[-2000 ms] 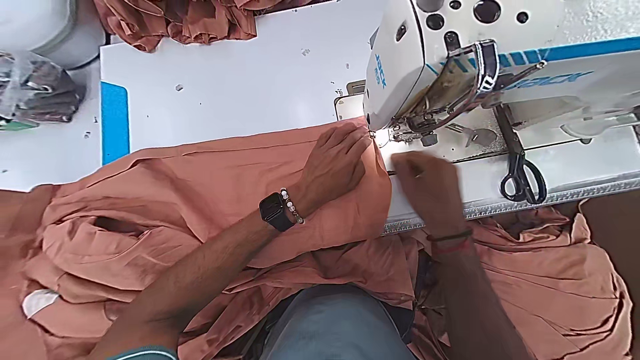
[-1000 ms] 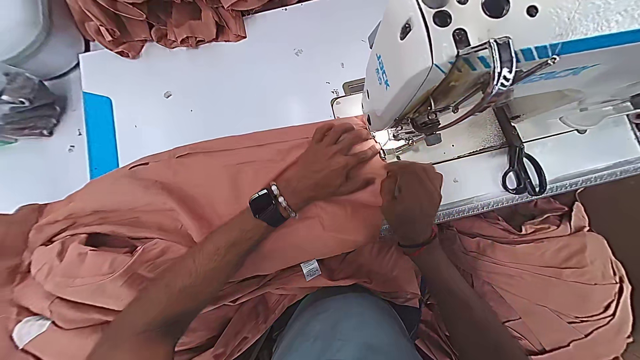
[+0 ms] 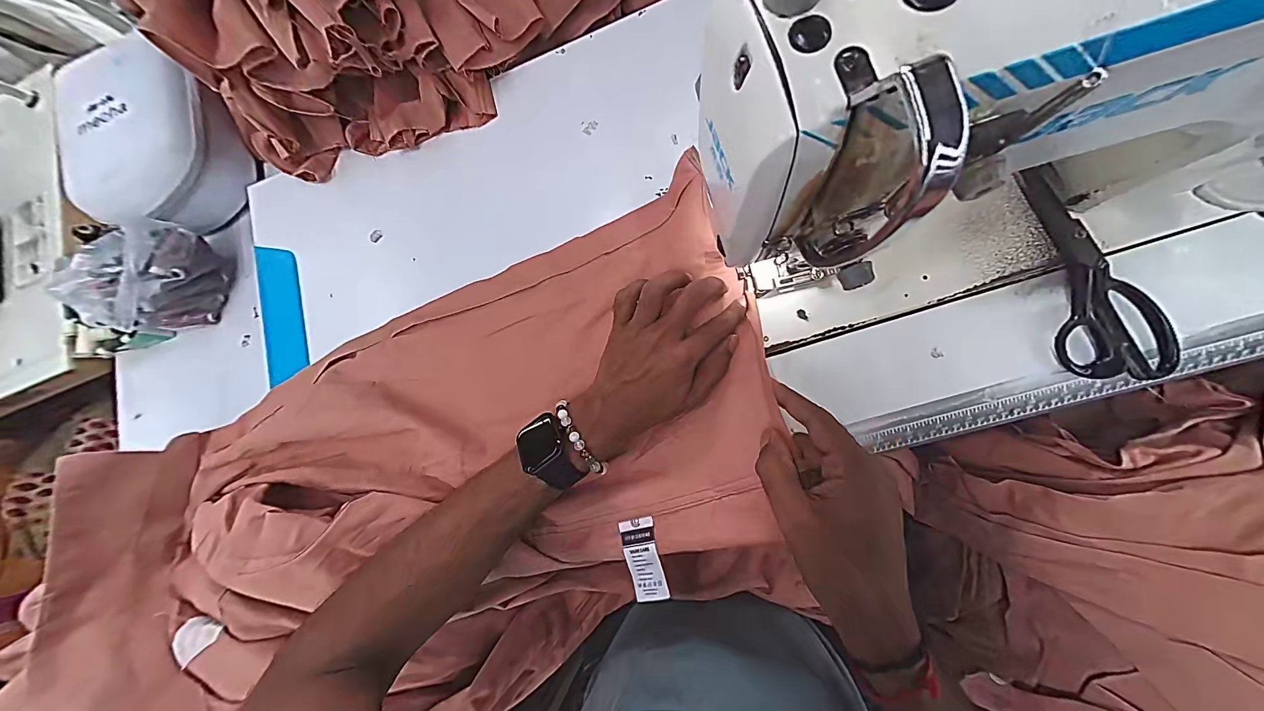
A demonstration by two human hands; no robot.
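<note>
A salmon-coloured fabric garment (image 3: 513,326) lies over the table and my lap, its right edge under the presser foot (image 3: 785,275) of a Jack sewing machine (image 3: 760,128). My left hand (image 3: 667,355) rests on the cloth with its fingers spread, just left of the foot, a watch and bead bracelet on the wrist. Below the foot, my right hand (image 3: 839,504) pinches the garment's right edge between thumb and fingers. A white care label (image 3: 645,561) with writing shows on the cloth between my forearms.
Black-handled scissors (image 3: 1111,316) lie right of the foot, above a measuring tape strip (image 3: 1066,390) on the table's front edge. More salmon cloth is heaped at the back (image 3: 365,79) and at the lower right (image 3: 1116,553). A plastic bag (image 3: 148,276) sits at the left.
My right hand has moved down from beside the presser foot to the cloth's lower right edge. More of the garment's far corner shows behind the foot. The view has shifted.
</note>
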